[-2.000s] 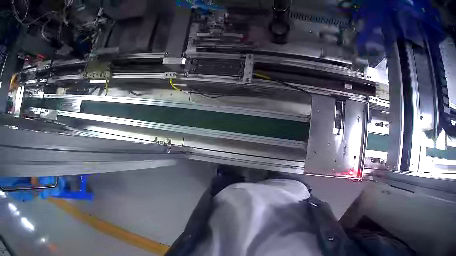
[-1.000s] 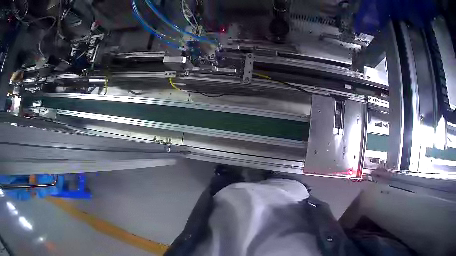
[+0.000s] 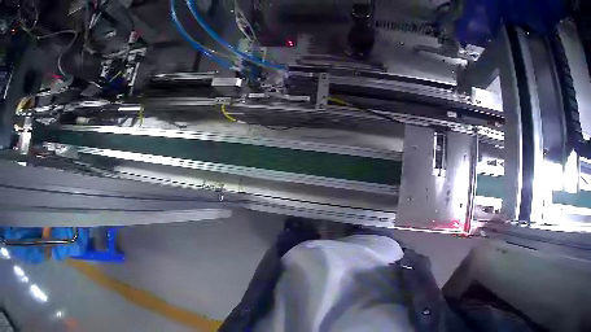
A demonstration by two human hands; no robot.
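Observation:
Neither of my hands is in view; only my clothed body shows at the bottom. The dark green conveyor belt (image 3: 278, 159) runs across in front of me between silver rails (image 3: 259, 174). A flat silver cover plate (image 3: 424, 178) lies across the belt on the right, with red light at its lower edge. Behind the belt, a linear slide mechanism (image 3: 269, 87) sits on rails, with bright blue air hoses (image 3: 207, 48) above it. A yellow sensor cable (image 3: 228, 115) hangs beside the rails.
A thick frame post (image 3: 512, 130) stands at the right, with a black cable chain (image 3: 571, 84) beyond it. A grey machine panel (image 3: 104, 201) is at the lower left. Below it are a blue stool (image 3: 100, 243) and a yellow floor line (image 3: 142, 298).
The blue hoses and the mechanism under them have come into the middle behind the belt since the oldest frame. Mechanism parts at the left have also shifted. The view has barely moved.

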